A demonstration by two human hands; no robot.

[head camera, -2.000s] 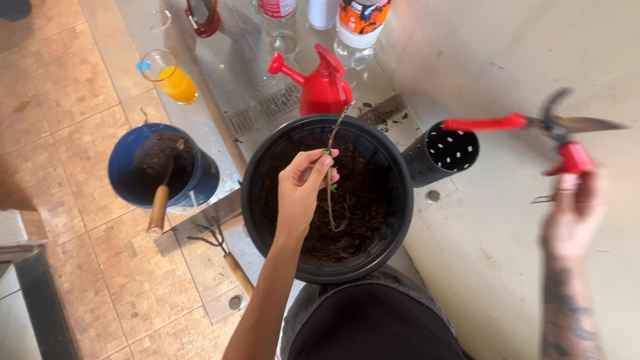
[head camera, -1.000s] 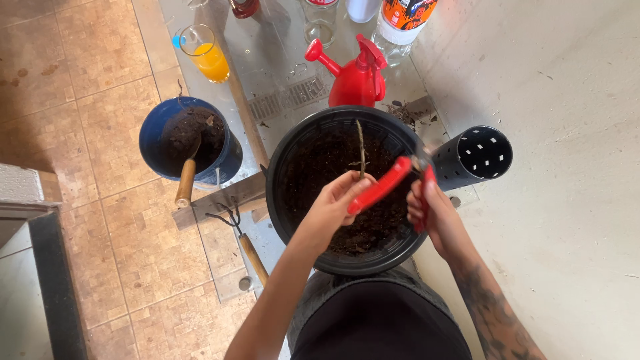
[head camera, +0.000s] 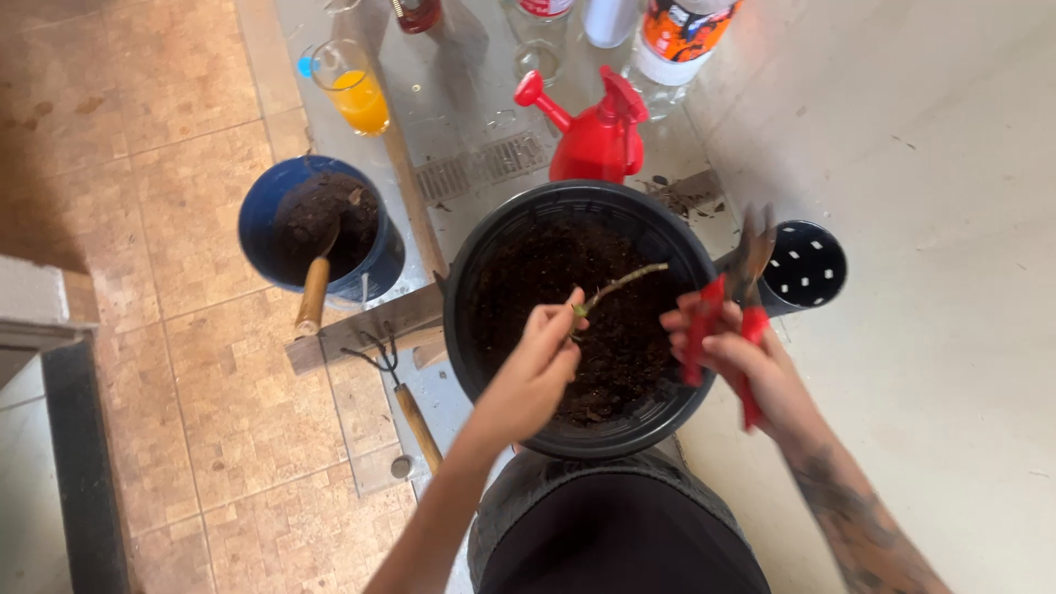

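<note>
My left hand [head camera: 536, 371] pinches a thin stem cutting [head camera: 619, 283] with a green node, held over a round black plastic pot [head camera: 701, 388] of dark soil [head camera: 610, 379]. At the pot's right rim, my right hand [head camera: 742, 355] grips red-handled pruning shears [head camera: 752, 326]. Their blades point up, away from me, and are blurred; they do not touch the stem. Just beyond the pot stands a red plastic watering can [head camera: 598, 140]. To the right, partly behind the shears, is a black perforated pot [head camera: 804, 264].
Left of the pot stand a blue bucket [head camera: 392, 256] of soil with a wooden-handled tool [head camera: 313, 297] and a hand cultivator [head camera: 417, 425]. A glass of orange liquid [head camera: 359, 99], a clear bottle [head camera: 672, 49] and other bottles stand at the back. A wall rises on the right.
Two seconds ago the shears were far right of the pot; they came in to the stem and are now back at the right rim. The cutting, upright before, now slants up to the right.
</note>
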